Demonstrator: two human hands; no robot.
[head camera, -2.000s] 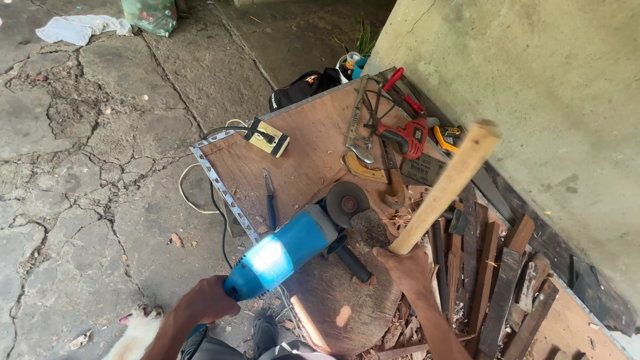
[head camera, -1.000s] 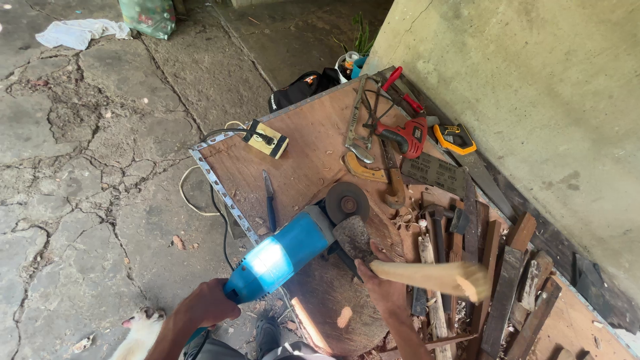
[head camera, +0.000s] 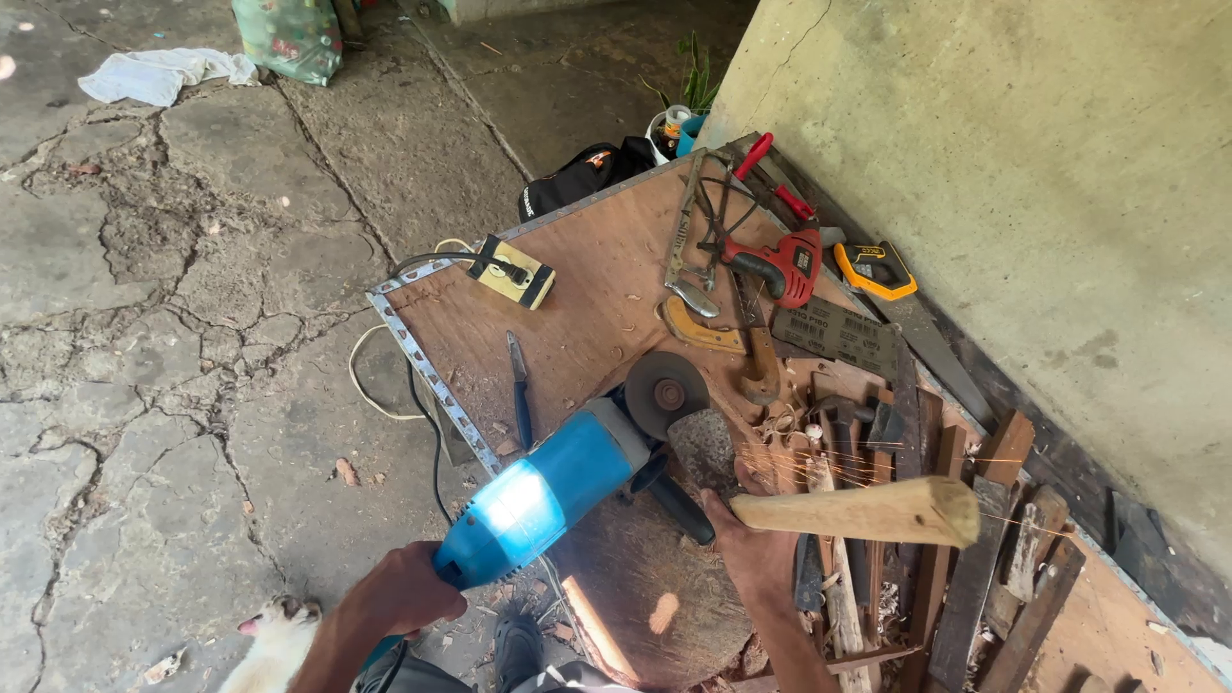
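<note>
My left hand (head camera: 409, 589) grips the rear handle of a blue angle grinder (head camera: 568, 481), which lies across the corner of a wooden work surface. The grinder's disc (head camera: 666, 393) meets the edge of a metal tool head (head camera: 703, 449), and orange sparks (head camera: 818, 464) fly to the right. My right hand (head camera: 756, 549) is closed around this tool where the head joins its pale wooden handle (head camera: 866, 510). The handle points right. Beneath the grinder's black side handle (head camera: 681, 502) stands a wooden stump (head camera: 664, 597).
A utility knife (head camera: 521, 390) and a power outlet box (head camera: 512, 271) lie on the plywood tabletop (head camera: 587, 250). A red drill (head camera: 794, 269), hacksaw (head camera: 681, 226), handsaw (head camera: 929, 346) and sandpaper sheet (head camera: 835, 335) are farther right. Wood strips (head camera: 972, 577) are piled at right. A pale-furred animal (head camera: 274, 645) is at lower left, beside the grinder cord.
My right hand has turned the tool, so its handle swung from pointing up and right to pointing right. Sparks now show at the disc. My left hand stays on the grinder.
</note>
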